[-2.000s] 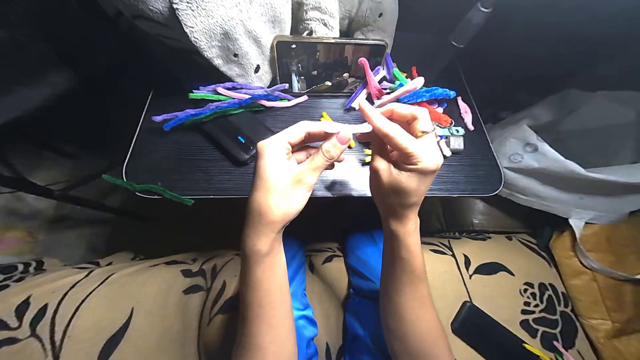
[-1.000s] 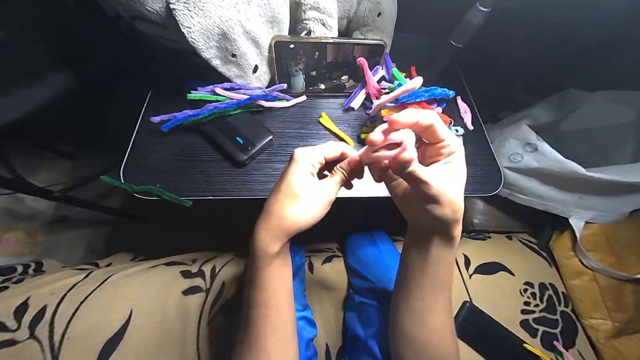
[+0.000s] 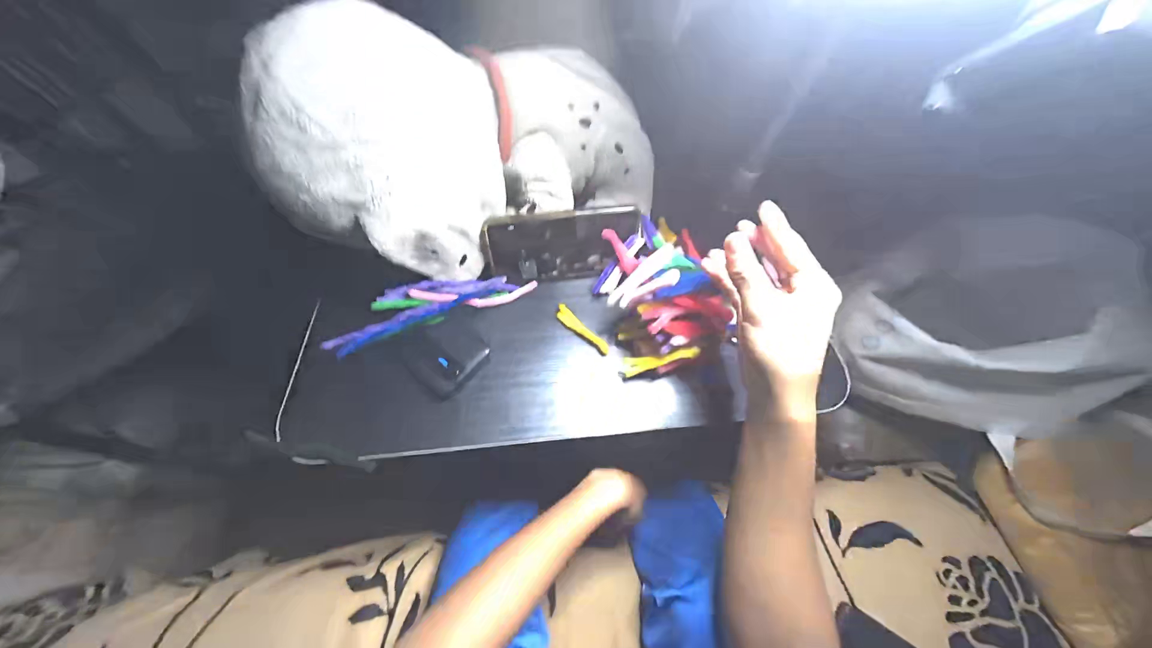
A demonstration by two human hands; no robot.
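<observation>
My right hand [image 3: 778,288] is raised over the right end of the black table, its palm turned up and fingers curled, with something pink partly visible among the fingers. Beside it lies a pile of coloured fuzzy craft stems [image 3: 666,306], pink, red, blue, white and yellow. My left hand [image 3: 614,499] is low in front of the table edge, above my lap, blurred; its fingers are hidden. A yellow stem [image 3: 582,328] lies alone at mid-table. Purple, blue, green and pink stems [image 3: 423,306] lie at the left, partly over a black power bank [image 3: 450,358].
A phone [image 3: 562,243] stands on its long side at the back of the black table [image 3: 513,396], against a spotted white plush toy [image 3: 580,108]. A green stem hangs blurred near the left front edge. A pale bag [image 3: 981,360] is at the right.
My hands, together over the table before, are apart: the left has dropped toward my lap, the right has moved to the right. The view has shifted and blurred.
</observation>
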